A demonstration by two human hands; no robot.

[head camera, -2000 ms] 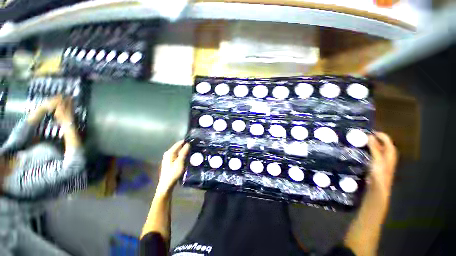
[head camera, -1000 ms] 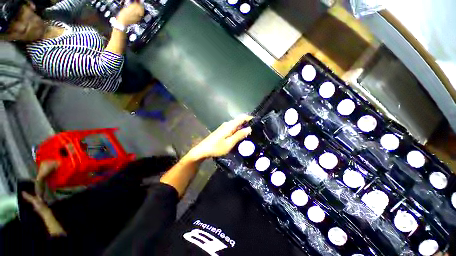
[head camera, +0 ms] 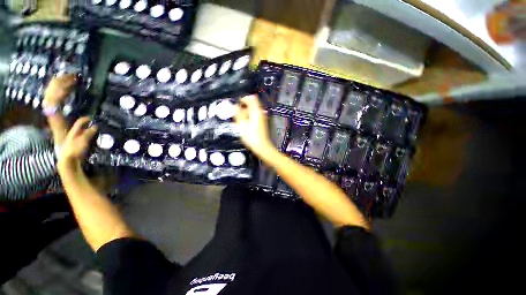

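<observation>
A black tray with three rows of white discs (head camera: 163,75) and shiny clear film lies over the green belt (head camera: 118,49). Its upper right part bends upward. My left hand (head camera: 76,141) is at its left edge, and my right hand (head camera: 252,122) holds its right edge near the middle row. Both hands are slightly blurred, and the fingertips are partly hidden. A second black tray (head camera: 340,103), with dark units and no discs, lies to the right, partly under my right forearm.
Another worker's hand (head camera: 59,92) is over a filled tray (head camera: 49,40) at far left. Another disc tray (head camera: 135,23) lies behind. A white board (head camera: 222,26), a translucent box (head camera: 375,37) and a curved shelf edge (head camera: 461,34) are at the back.
The disc tray has moved left onto the green belt with my hands at its short sides. The tray without discs now shows on the right. The view has turned, and the red-clothed person is gone.
</observation>
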